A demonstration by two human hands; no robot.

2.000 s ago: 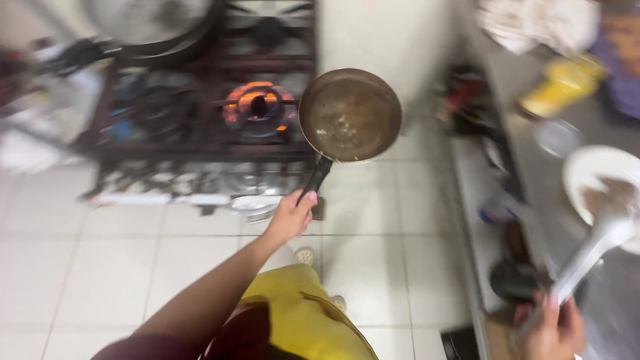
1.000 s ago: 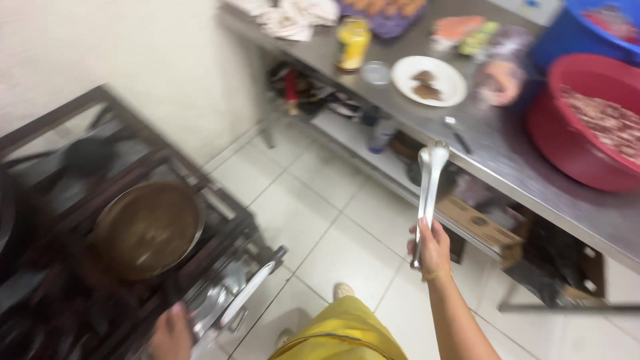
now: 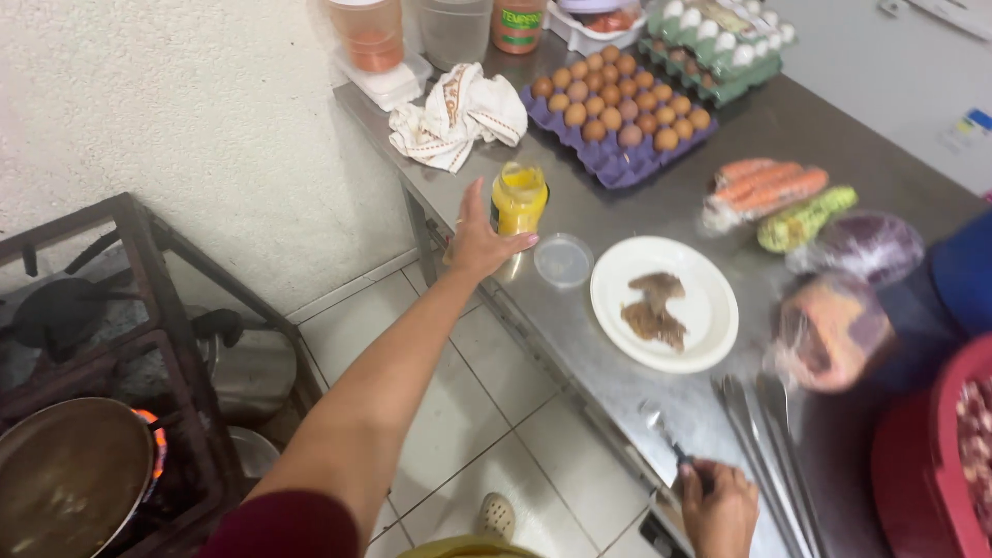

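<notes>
My left hand (image 3: 487, 236) reaches over the steel table's near edge, thumb and fingers spread at the side of an open jar of yellow spread (image 3: 519, 203); whether it touches the jar is unclear. A clear round lid (image 3: 563, 260) lies beside the jar. My right hand (image 3: 719, 504) is closed around the dark handle of a small spoon (image 3: 659, 418), whose metal end points toward the jar. Metal tongs (image 3: 775, 465) lie just right of that hand. Thin browned pieces of meat (image 3: 657, 310) rest on a white plate (image 3: 612, 329).
At lower left a frying pan (image 3: 70, 473) sits over a glowing burner on the stove (image 3: 174, 387). The table also bears a cloth (image 3: 461, 116), a purple tray of brown eggs (image 3: 620, 167), wrapped carrots (image 3: 775, 186), wrapped vegetables and a red tub of meat (image 3: 914, 457).
My left hand has let go of the pan, which now sits on the stove, and has moved to the jar. The tongs have gone from my right hand to the table; it now holds the small spoon.
</notes>
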